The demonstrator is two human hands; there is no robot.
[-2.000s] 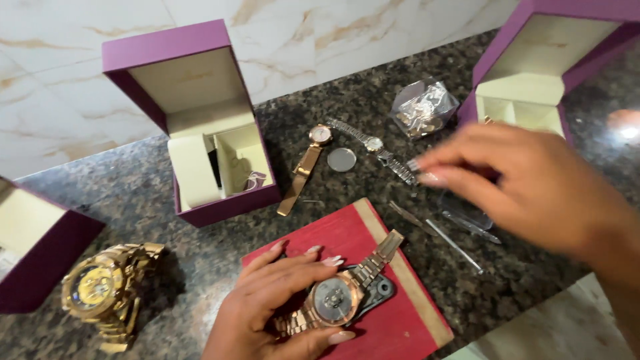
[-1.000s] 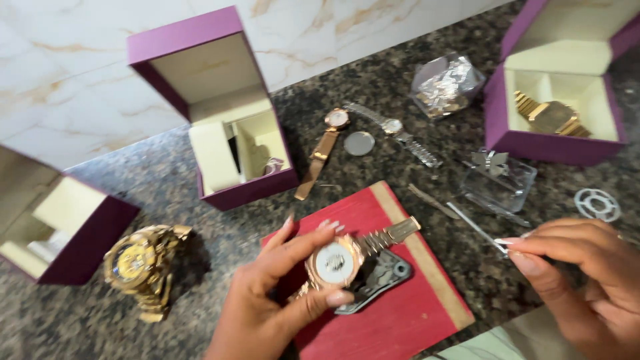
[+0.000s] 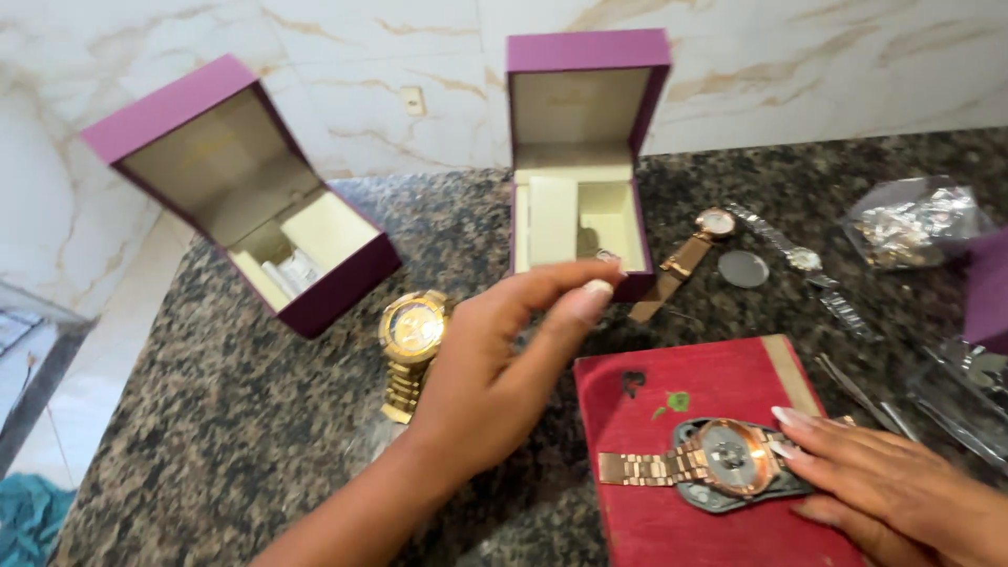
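My left hand [image 3: 504, 370] is raised over the counter before the middle watch box, thumb and index fingertips close together; whether something small is between them I cannot tell. My right hand [image 3: 882, 480] rests over one side of the rose-gold wristwatch [image 3: 732, 457], covering part of its bracelet. That watch lies back up, its movement exposed, on a grey case holder [image 3: 709, 499] atop a red book [image 3: 654, 535]. Beyond my left wrist stands a large gold wristwatch [image 3: 405, 339], partly hidden. Tweezers [image 3: 858, 390] and a thin metal tool [image 3: 900, 421] lie beside the book.
Open purple watch boxes [image 3: 342, 276] [image 3: 583, 51] stand along the back. On the granite counter [image 3: 260, 441] are a mesh-band watch [image 3: 677, 272], a round metal disc [image 3: 743, 268], a silver watch [image 3: 803, 258], a bag of small metal parts [image 3: 913, 224] and a clear plastic case [image 3: 961, 402].
My left hand has left the rose-gold watch and moved toward the middle box. My right hand has let go of the thin metal tool and is now on the watch. The view has swung left.
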